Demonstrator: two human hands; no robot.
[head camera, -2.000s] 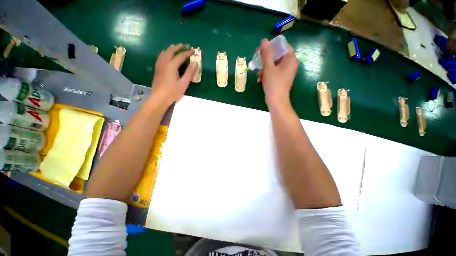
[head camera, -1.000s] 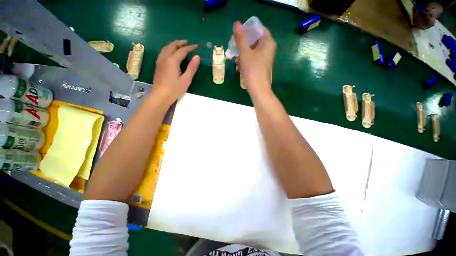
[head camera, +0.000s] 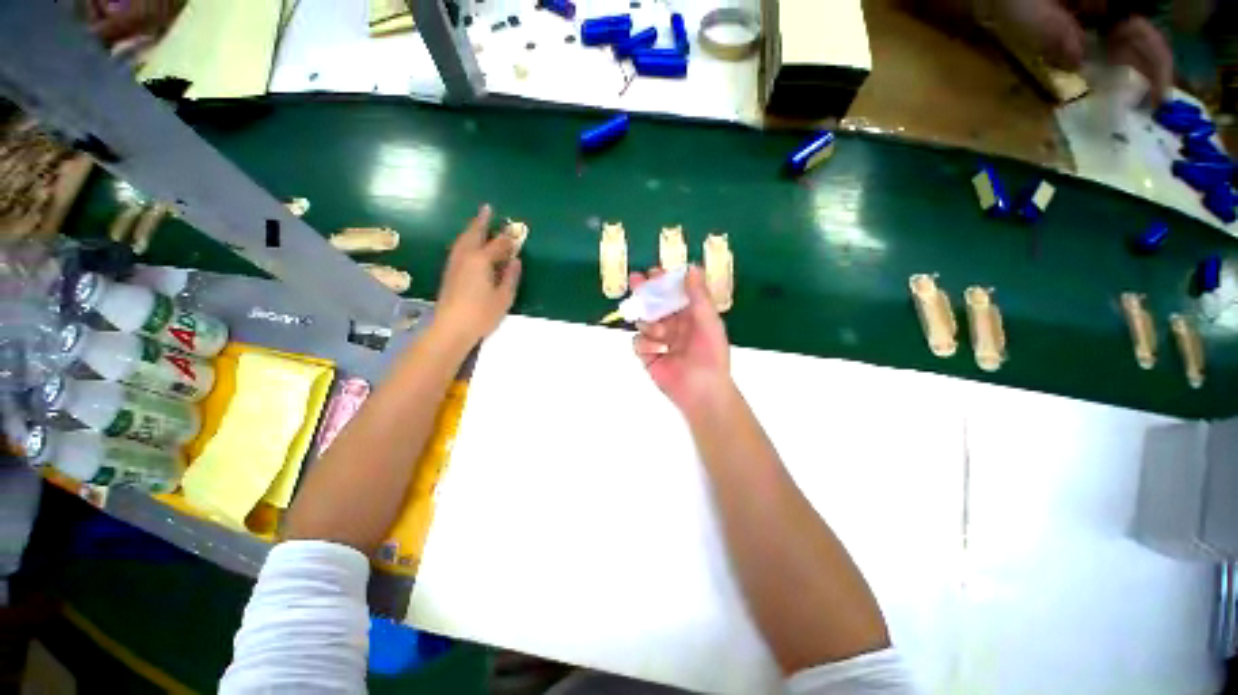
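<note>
My right hand (head camera: 695, 356) holds the small translucent white glue bottle (head camera: 660, 297) near the belt's front edge, its yellowish tip pointing left. Three tan housings stand close by: one (head camera: 614, 259) left of the bottle, one (head camera: 673, 246) partly hidden behind it, one (head camera: 720, 272) just right. My left hand (head camera: 478, 278) is over the belt with its fingers at another tan housing (head camera: 515, 234), which they partly cover; whether they grip it cannot be told. All lie on the dark green conveyor belt (head camera: 842, 299).
A grey metal post (head camera: 204, 170) slants across the left. Labelled bottles (head camera: 136, 367), yellow papers (head camera: 258, 432) and a pink packet (head camera: 345, 411) are at the left. A white sheet (head camera: 584, 502) lies under my forearms. Blue cells (head camera: 812, 152) and another person's hands (head camera: 1138, 57) are beyond.
The view has tilted up, showing more of the far side. My right hand has drawn back toward the belt's front edge with the bottle. My left hand has moved to a tan housing.
</note>
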